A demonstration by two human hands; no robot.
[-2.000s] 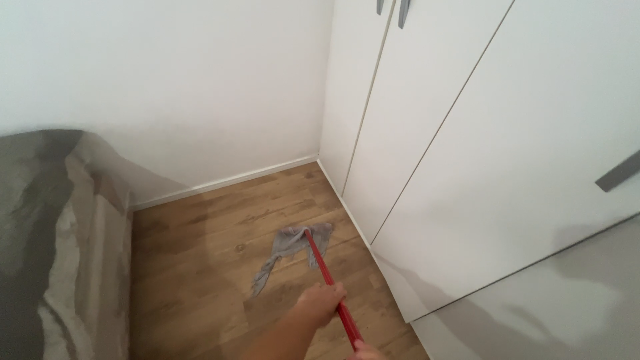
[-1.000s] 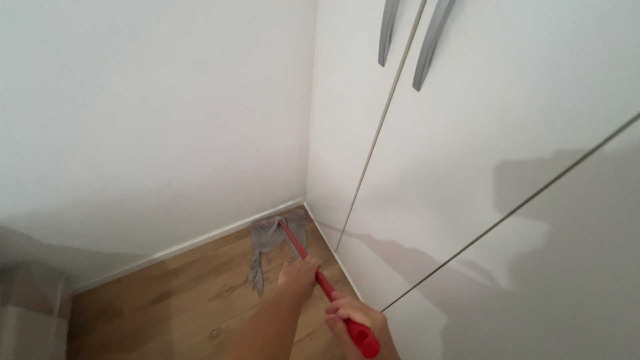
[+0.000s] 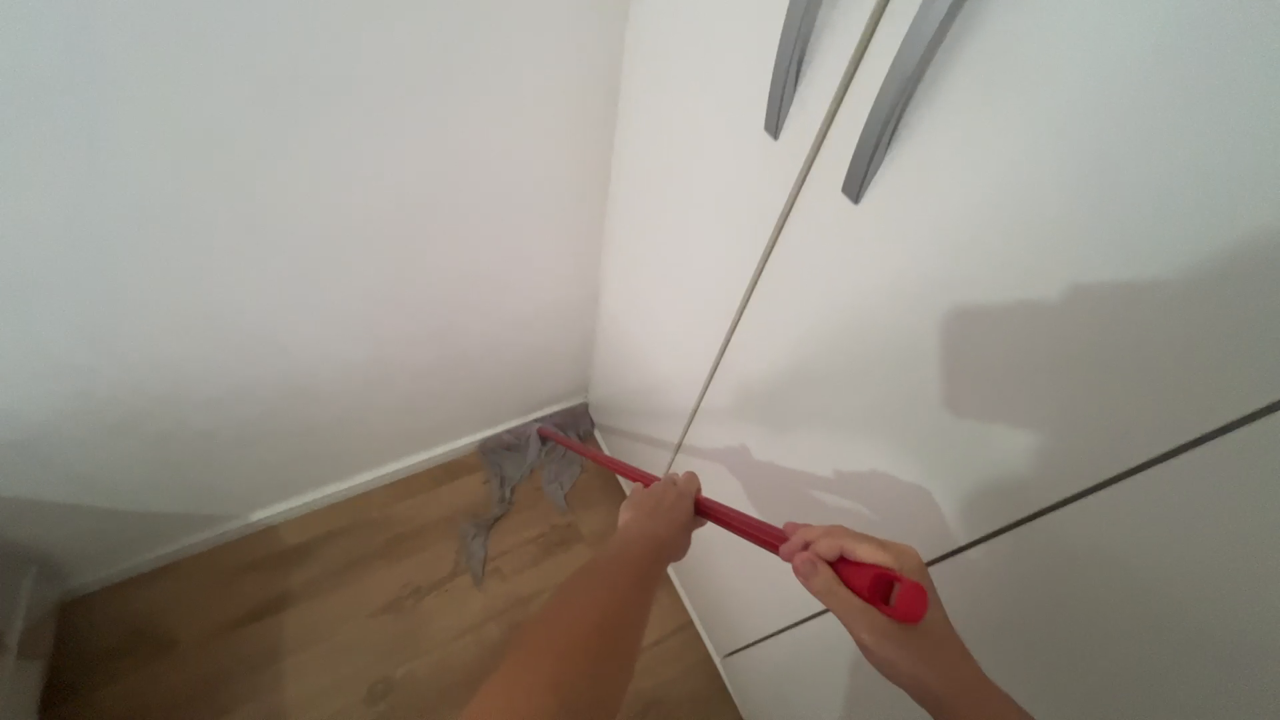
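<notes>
A red pole (image 3: 740,521) slants from the lower right down to a grey cloth (image 3: 512,452) on the wood-look floor. My left hand (image 3: 662,517) is closed around the middle of the pole. My right hand (image 3: 850,575) grips it close to its upper end, where a red cap with a hanging hole shows. The cloth lies bunched in the corner against the white baseboard, with ragged strips trailing over the floor. Whatever joins the pole to the cloth is hidden under the fabric.
White cabinet doors (image 3: 760,330) with grey handles (image 3: 895,105) rise on the right. A white wall (image 3: 300,220) stands ahead and to the left, with a baseboard (image 3: 330,490) along its foot. Part of a pale object (image 3: 20,610) shows at the lower left edge.
The cloth has moved from the open floor into the corner by the wall and cabinet, and its strips have shifted. Both hands stay on the pole. The view has moved closer to the corner.
</notes>
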